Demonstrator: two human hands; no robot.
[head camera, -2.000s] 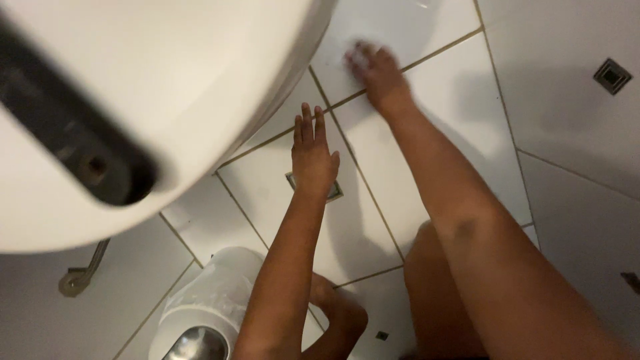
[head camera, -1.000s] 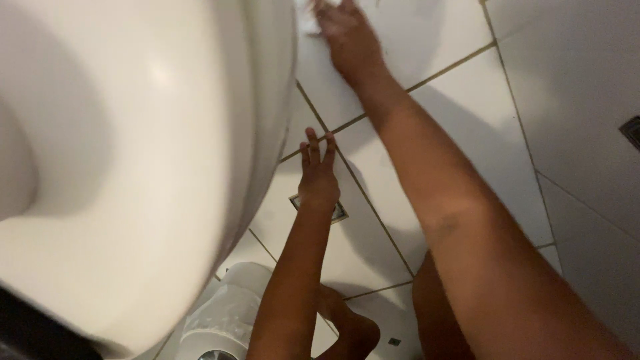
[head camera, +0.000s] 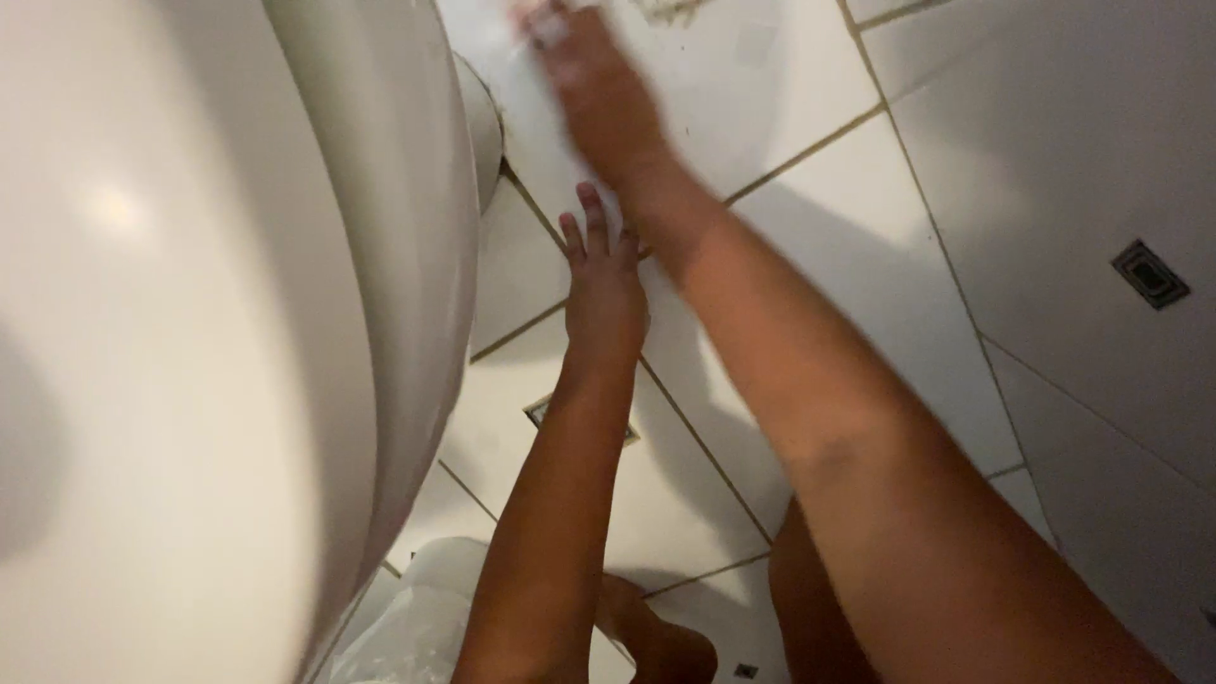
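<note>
My left hand (head camera: 606, 285) rests on the white floor tiles (head camera: 817, 275) with its fingers apart and nothing in them. Farther up the view, my right hand (head camera: 603, 95) is blurred by motion over the floor beside the toilet's base (head camera: 480, 123). Something small and whitish shows at its fingertips; blur hides what it is. The large white toilet (head camera: 418, 237) fills the left side, close to both hands. Some dirty residue (head camera: 670, 9) lies on the tile at the top edge, to the right of my right hand.
At the bottom left stands a whitish bin with a translucent liner (head camera: 404, 632), partly cut off by the frame. A tiled wall with a dark decorative inset (head camera: 1149, 275) rises on the right. A patterned floor inset (head camera: 540, 410) is partly under my left forearm. My bare feet and legs show below.
My right hand has moved up along the floor, then toward the toilet's base. My left hand remains on the tiles. The view has shifted, with the toilet filling more of the left side.
</note>
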